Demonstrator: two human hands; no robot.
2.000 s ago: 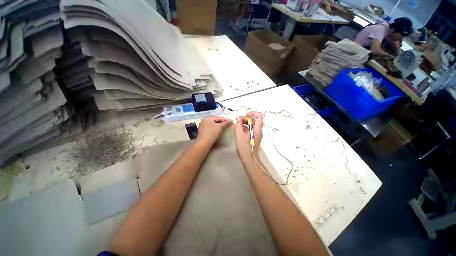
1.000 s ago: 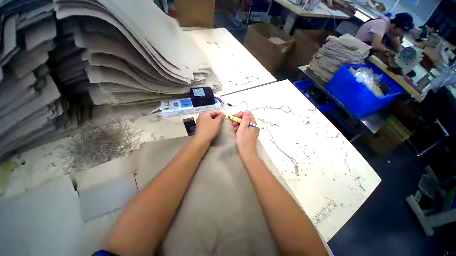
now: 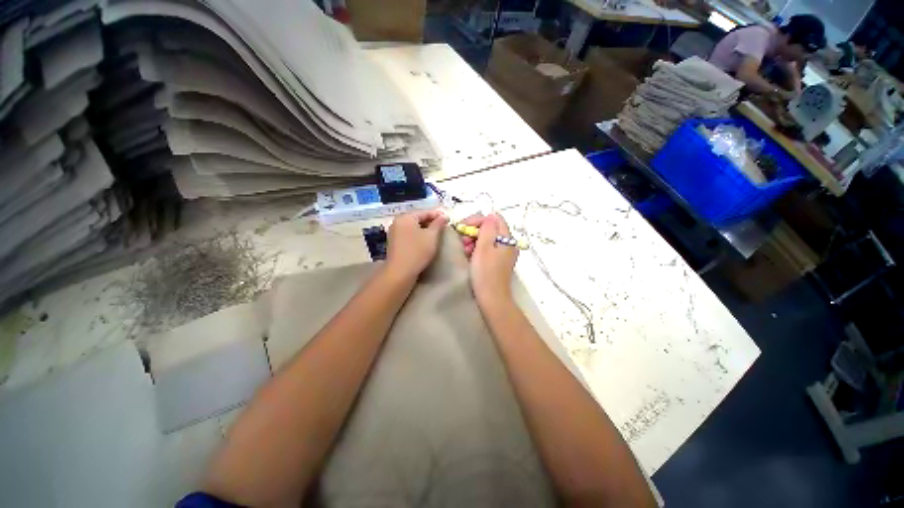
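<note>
A beige fabric panel (image 3: pixel 426 367) lies in front of me and narrows to its far edge between my hands. My left hand (image 3: pixel 414 241) pinches that far edge between thumb and fingertips. My right hand (image 3: pixel 490 256) holds a yellow and white thread-burning pen (image 3: pixel 493 236) like a pencil, its tip pointing left towards my left fingertips. Whether the tip touches the fabric or a thread is too small to tell. The thin tool cord (image 3: pixel 565 290) lies looped on the table to the right.
A tall stack of panels (image 3: pixel 268 99) stands at the back left. A heap of thread clippings (image 3: pixel 198 278) lies left, with a power strip (image 3: pixel 357 204), black adapter (image 3: pixel 400 183) and small black block (image 3: pixel 375 242) beyond the panel. A blue bin (image 3: pixel 724 174) and a person (image 3: pixel 758 50) are at upper right.
Two seconds ago the pen stood nearly upright in my right hand; it has swung to point left, and its cord has shifted. Since one second ago the hands have barely moved.
</note>
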